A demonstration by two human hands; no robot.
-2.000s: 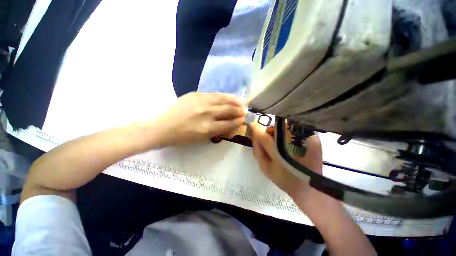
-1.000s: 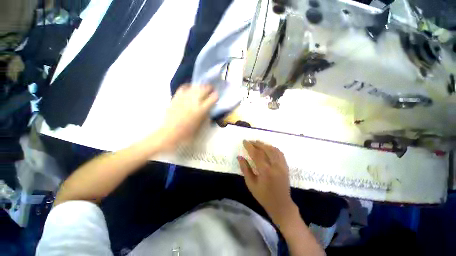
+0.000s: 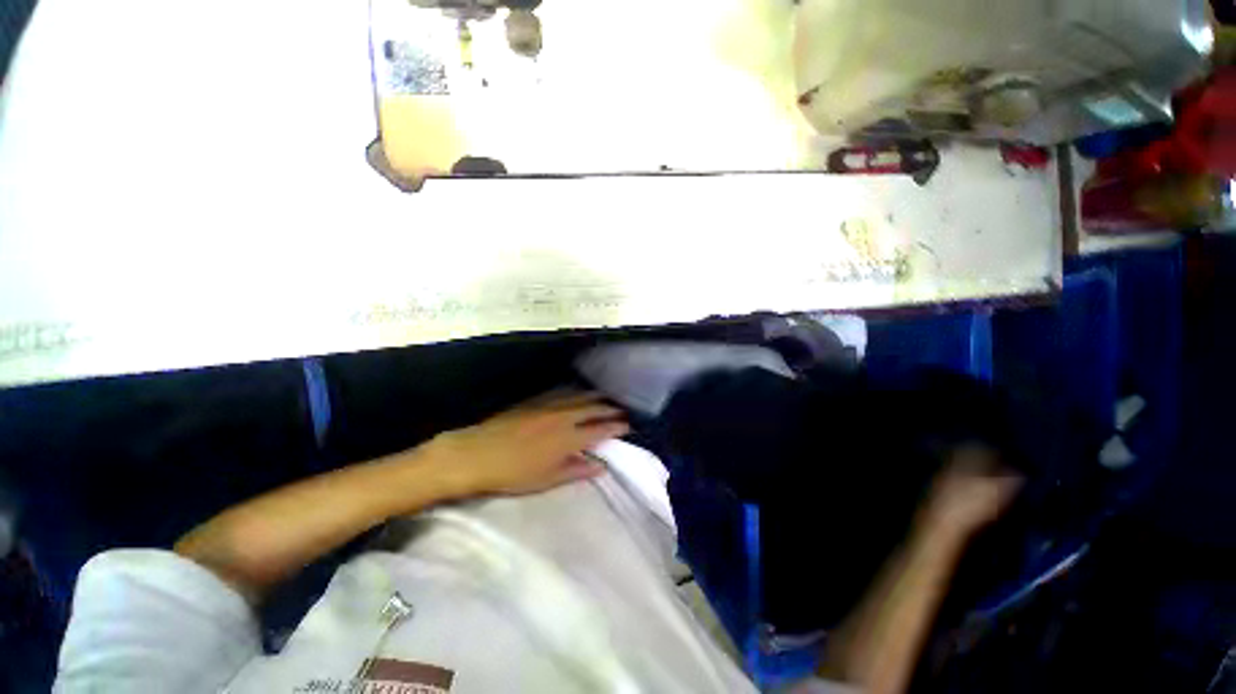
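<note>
Dark cloth (image 3: 840,454) hangs below the table's near edge, between my two hands, with a pale grey piece (image 3: 691,369) along its upper left. My left hand (image 3: 549,445) lies at my lap, its fingertips at the left edge of the pale and dark cloth; whether it grips is unclear. My right hand (image 3: 973,491) is blurred at the right side of the dark cloth, low over the blue crates; its fingers cannot be made out.
The white table (image 3: 542,251) spans the top of the view. The machine's needle plate area (image 3: 447,133) is at the upper middle, and the off-white machine body (image 3: 990,61) at the upper right. Blue crates (image 3: 1091,319) stand below the table at right. Red items (image 3: 1193,149) lie at the far right.
The view has swung down and right. Both hands have left the tabletop and are below its near edge. The dark panel and grey strip by the needle have left the view; dark cloth shows at my lap.
</note>
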